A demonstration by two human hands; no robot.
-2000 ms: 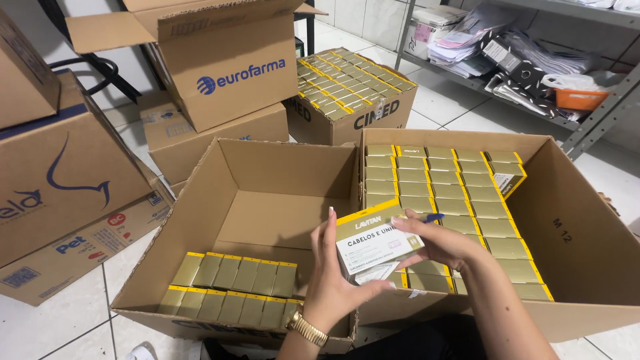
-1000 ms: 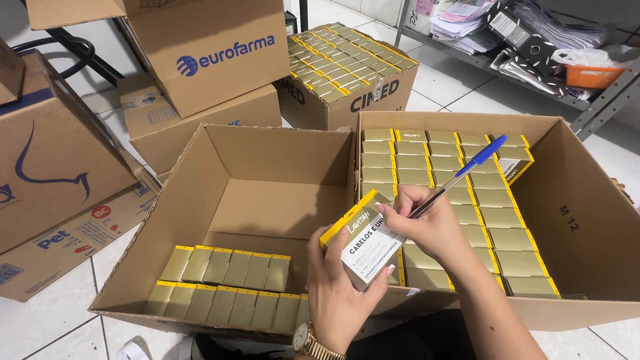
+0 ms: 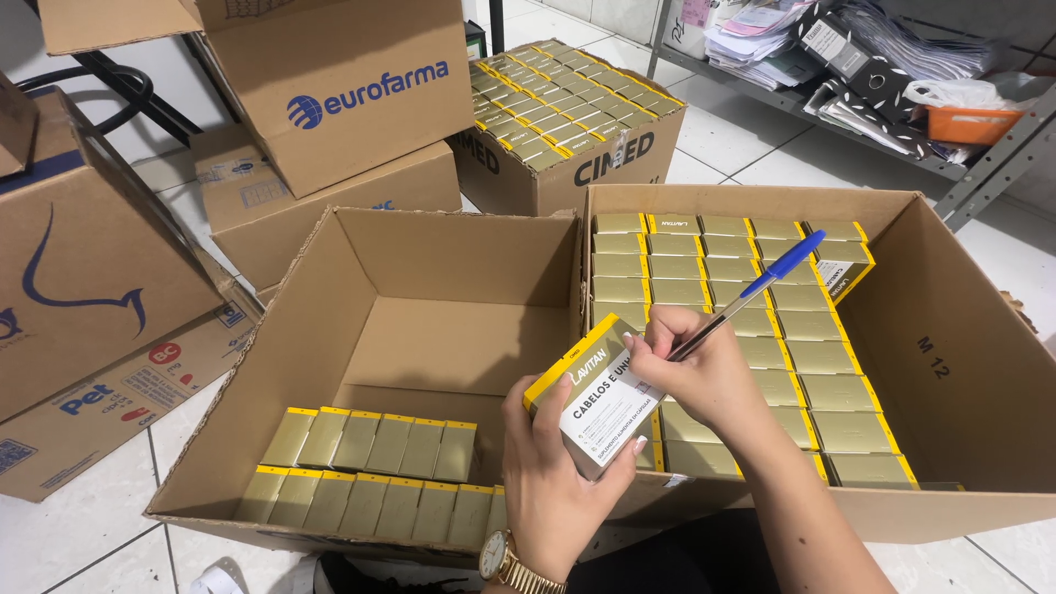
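Note:
My left hand (image 3: pixel 557 470), with a gold watch at the wrist, grips a small Lavitan supplement carton (image 3: pixel 598 404), tilted, its white and gold face up. My right hand (image 3: pixel 693 363) holds a clear ballpoint pen (image 3: pixel 726 309) with a blue cap on its upper end; the fingers rest against the carton and hide the pen's tip. Beneath and to the right, a large cardboard box (image 3: pixel 932 346) holds rows of gold and yellow cartons (image 3: pixel 833 355). In the cardboard box on the left (image 3: pixel 272 363), two rows of like cartons (image 3: pixel 355 503) stand along the near side.
Behind stands a Cimed cardboard box (image 3: pixel 610 165) full of gold cartons. Stacked cardboard boxes (image 3: pixel 371 107) rise at the back left, with more boxes (image 3: pixel 91 272) at the far left. A metal shelf (image 3: pixel 825 107) with papers, a binder and an orange container (image 3: pixel 973 124) is at the upper right.
Two seconds ago both hands held the carton more upright, the pen low behind it. The pen has since swung up, blue end raised, and my right hand now writes-grips it over the carton.

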